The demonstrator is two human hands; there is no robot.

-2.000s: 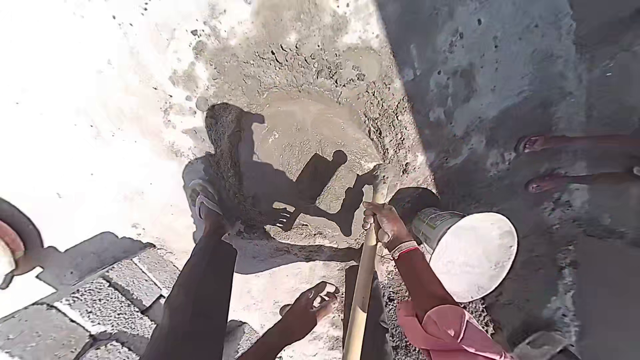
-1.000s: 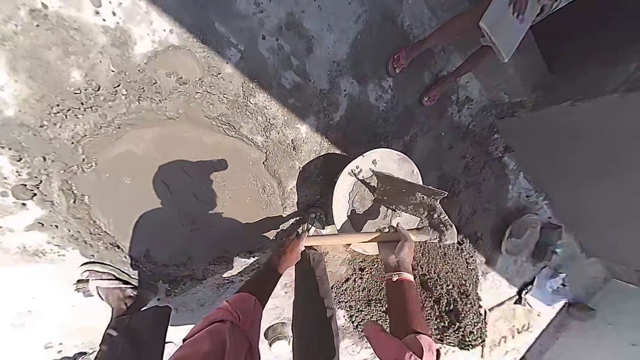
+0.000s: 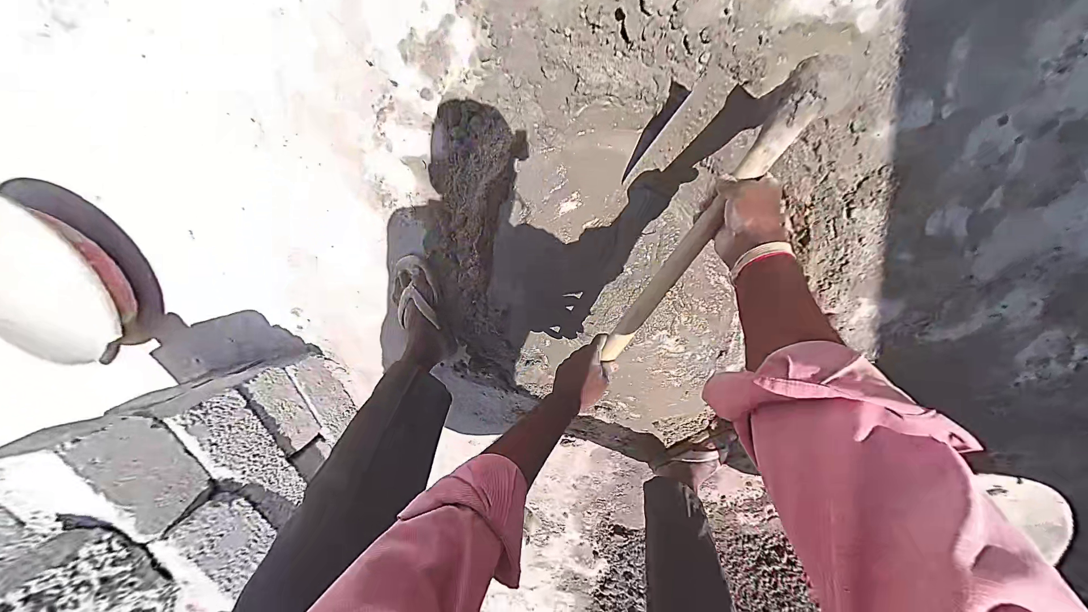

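Note:
Both my hands grip the wooden handle (image 3: pixel 667 276) of a hoe-like tool. My left hand (image 3: pixel 585 374) is closed around its lower end, while my right hand (image 3: pixel 752 217), with a band at the wrist, holds it farther up. The handle runs diagonally over wet grey mortar (image 3: pixel 654 365). At its far end is a mortar-smeared socket (image 3: pixel 820 85), and a flat metal blade (image 3: pixel 693 115) shows to the left of it, near the mortar. My shadow falls across the mix and hides some detail.
Stacked concrete blocks (image 3: pixel 140 467) lie at lower left, beyond my leg. A round pan or bowl (image 3: pixel 93 255) stands above them. A pale rounded bucket top (image 3: pixel 1028 514) shows at lower right, partly behind my sleeve. Dark gravel (image 3: pixel 752 544) lies by my foot.
The view has swung left from the bucket. The tool's blade, over the bucket a second ago, is now out over the mortar. Both hands still hold the handle.

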